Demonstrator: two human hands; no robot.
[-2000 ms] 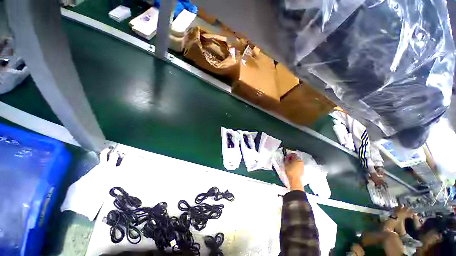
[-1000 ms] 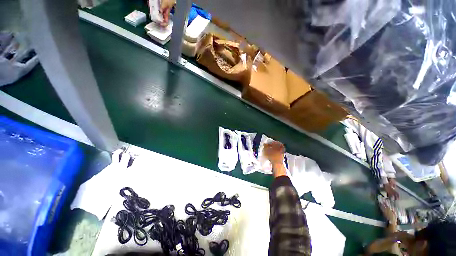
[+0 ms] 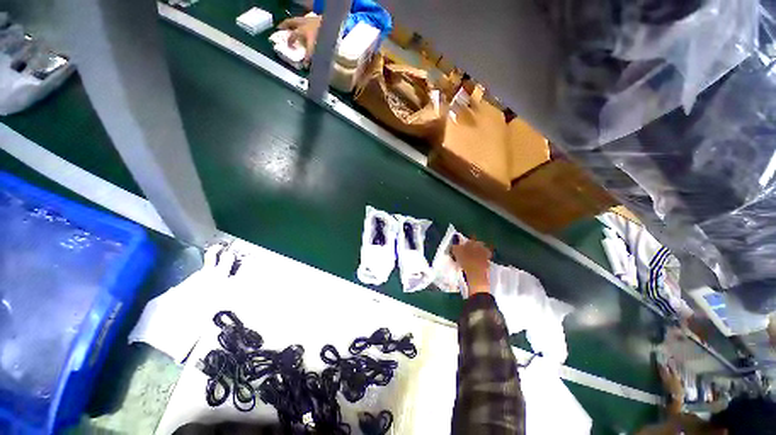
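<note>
My right hand (image 3: 473, 257) reaches over the green belt with bent fingers at a dark item on the third white-wrapped unit (image 3: 445, 268). Whether the fingers grip the item is hidden. Two more white-wrapped units, one at the left (image 3: 377, 248) and one in the middle (image 3: 413, 252), lie beside it with a black coiled cable on each. Thin white sleeves (image 3: 532, 310) lie to the right of my hand. A tangled pile of black cables (image 3: 298, 378) lies on the white sheet (image 3: 340, 310). My left hand is not in view; a dark shape shows at the bottom edge.
A blue tote (image 3: 64, 306) is at the left. A grey post (image 3: 149, 119) rises beside it. Across the green belt (image 3: 281, 170) are cartons (image 3: 481, 140), white boxes (image 3: 356, 44) and another person's hand (image 3: 302, 34). Plastic-wrapped goods (image 3: 681, 110) hang at upper right. People's arms show at lower right.
My right hand moved left from the sleeves to the third unit. The dark cable between the second and third units is no longer there. Another person's hand appeared across the belt. The view shifted.
</note>
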